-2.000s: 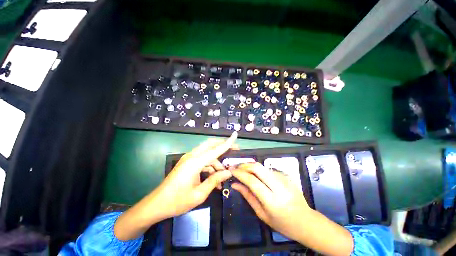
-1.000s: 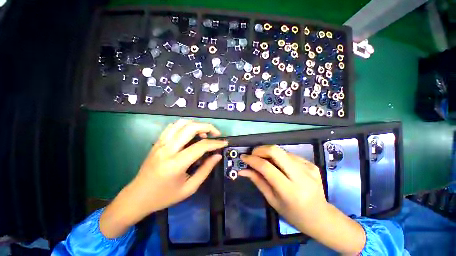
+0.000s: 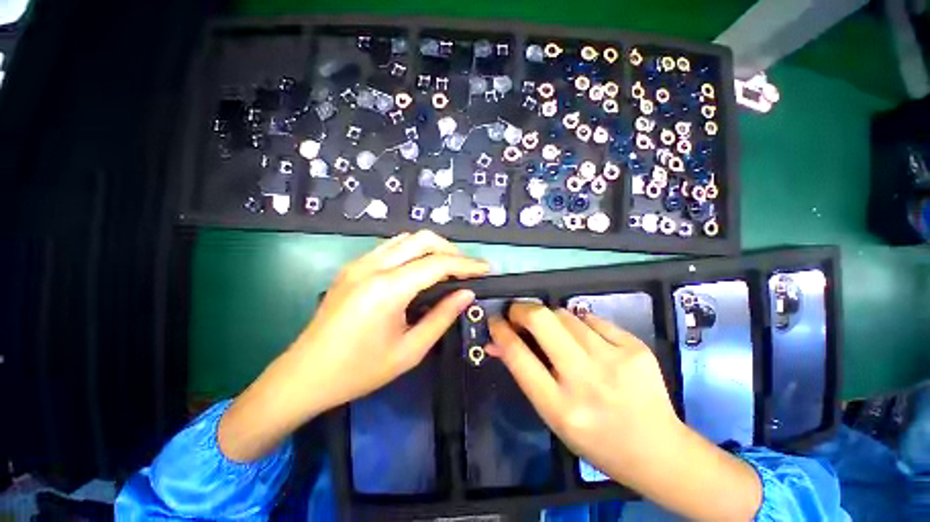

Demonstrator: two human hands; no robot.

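Note:
A dark phone back cover [image 3: 505, 438] lies in the second pocket from the left of the black phone tray [image 3: 653, 502]. Two gold-rimmed lens rings [image 3: 476, 354] show at its top left corner. My right hand [image 3: 581, 382] has its fingertips on the cover's camera area; they hide part of it, and any piece under them cannot be seen. My left hand [image 3: 382, 316] lies over the top of the leftmost pocket, thumb and finger apart near the upper ring, with nothing visible in it.
The black parts tray [image 3: 459, 232] beyond holds many tiny squares, clear discs and gold rings. More covers [image 3: 716, 357] lie in the pockets at right. A pale metal post [image 3: 790, 36] stands upper right, a black bin [image 3: 902, 173] at right, dark stacked trays [image 3: 92, 265] at left.
Since two seconds ago the view has shifted toward the trays. My hands have moved apart from their meeting over the cover, and two rings now show at its corner. My right fingertips have stayed on the camera area.

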